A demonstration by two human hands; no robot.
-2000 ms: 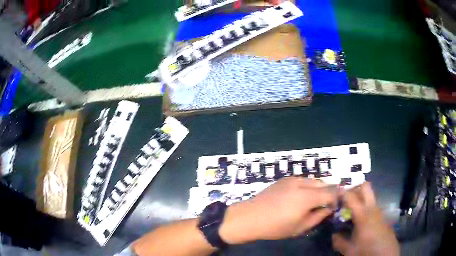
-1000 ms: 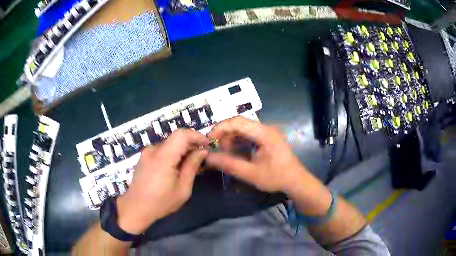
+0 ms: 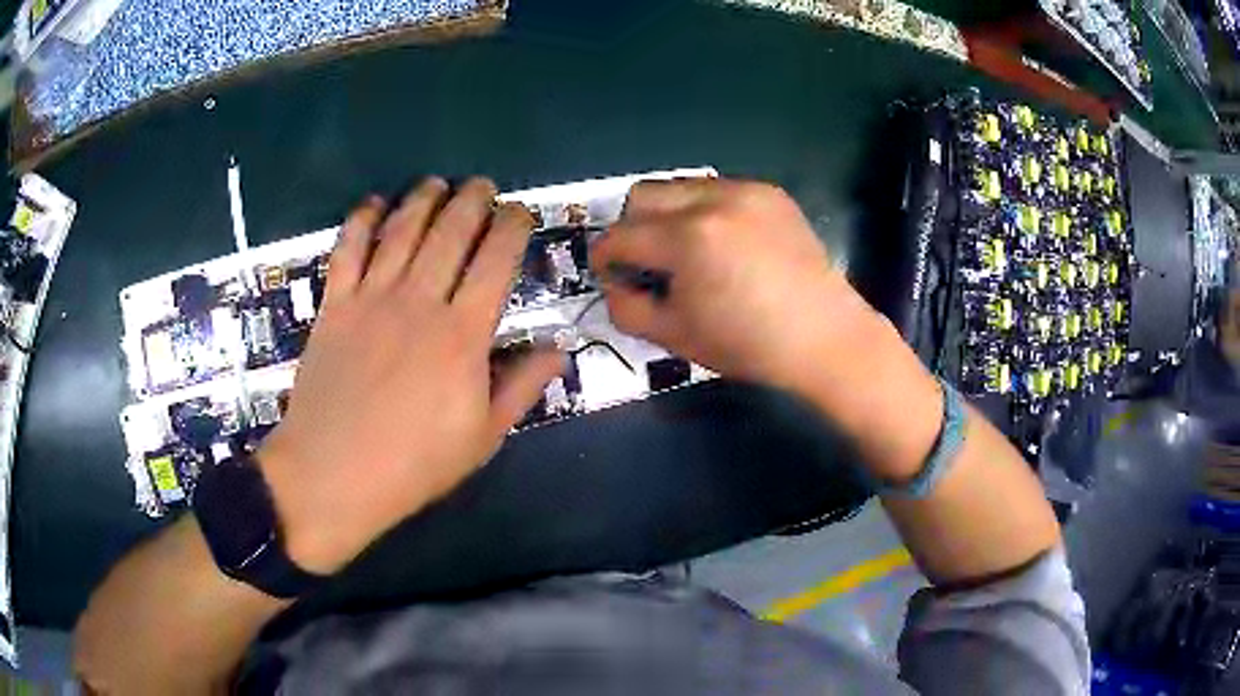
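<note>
Two long white panels lie one behind the other on the dark green mat. The rear panel (image 3: 161,326) and the front panel (image 3: 612,374) hold black circuit boards with white blocks. My left hand (image 3: 394,360) lies flat over both panels with its fingers spread, hiding their middle. My right hand (image 3: 721,279) is closed at the rear panel's right end, with a small dark part at its fingertips; what the part is cannot be told. A thin dark wire (image 3: 601,348) shows over the front panel below these fingertips.
A thin white stick (image 3: 237,204) stands out behind the rear panel. A box of grainy blue-silver parts (image 3: 245,61) is at the back left. A black screwdriver (image 3: 925,231) and a stock of small boards with yellow parts (image 3: 1047,258) are at right. Another panel (image 3: 44,252) is at far left.
My hands have parted: the left now lies flat on the panels, the right has moved to the rear panel's right end. The view has shifted right, so the box sits farther up and left.
</note>
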